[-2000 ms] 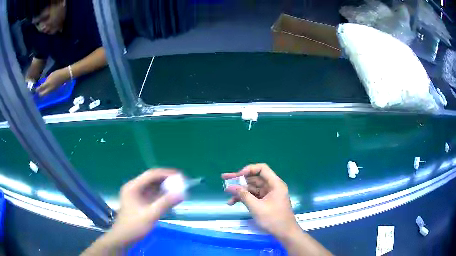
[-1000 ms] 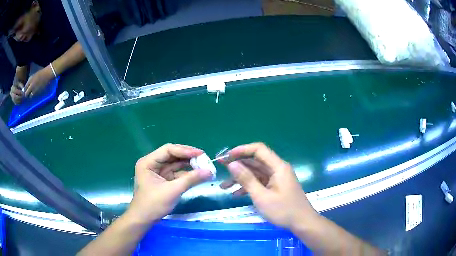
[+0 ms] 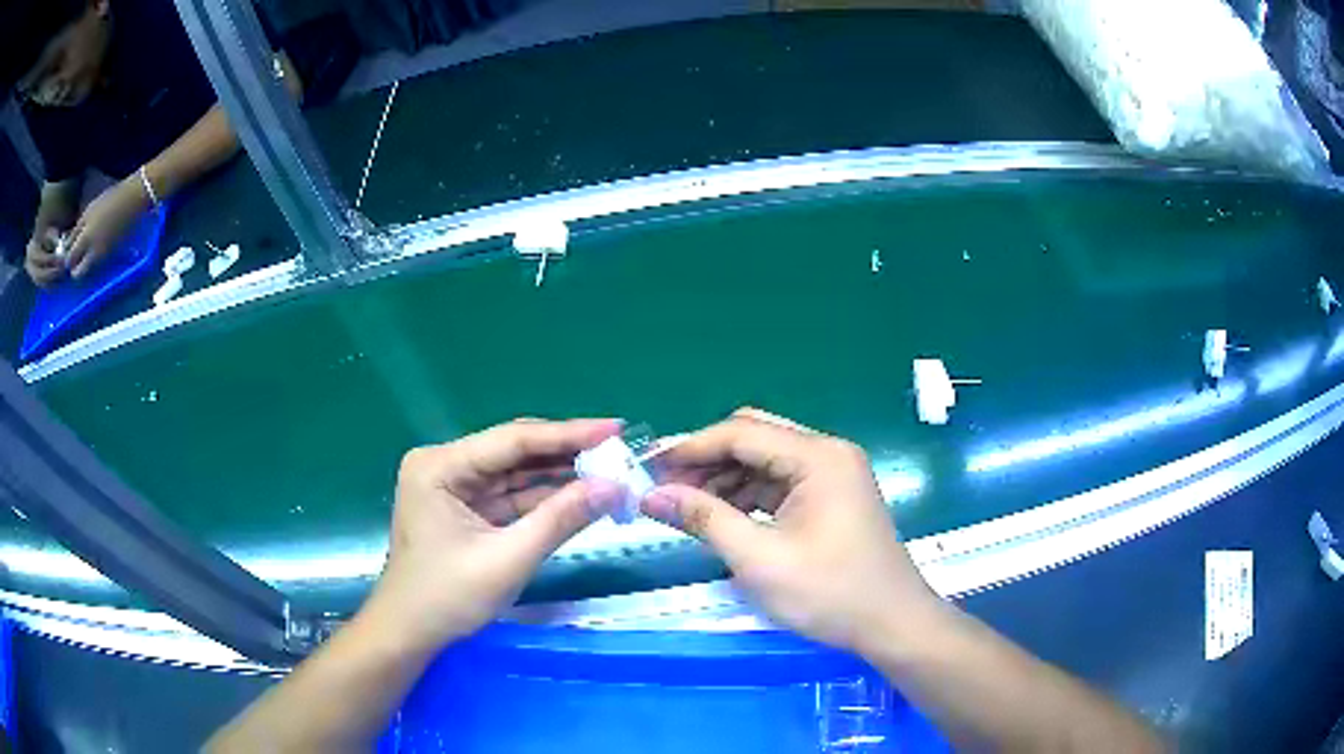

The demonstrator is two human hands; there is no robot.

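Note:
My left hand [image 3: 494, 516] holds a white plastic unit [image 3: 612, 474] between thumb and fingers, above the near side of the green belt. My right hand [image 3: 781, 516] meets it from the right, its fingertips on a clear cover [image 3: 640, 438] at the unit's stem side. The cover lies against the unit; whether it is seated I cannot tell. The fingers hide part of both pieces. A blue bin [image 3: 619, 692] is below my wrists, with clear pieces [image 3: 852, 714] at its right side.
The green belt [image 3: 708, 324] carries white units [image 3: 932, 390], one by the far rail [image 3: 541, 240]. Grey posts [image 3: 258, 133] slant at left. A person's hands [image 3: 89, 243] work over another blue bin at far left. A paper slip [image 3: 1228, 604] and set-aside unit [image 3: 1327, 545] are at right; a large bag [image 3: 1179, 74] is beyond.
The hands have come together, and the clear cover has moved from beside the stem onto the unit. The units on the belt have shifted left in view.

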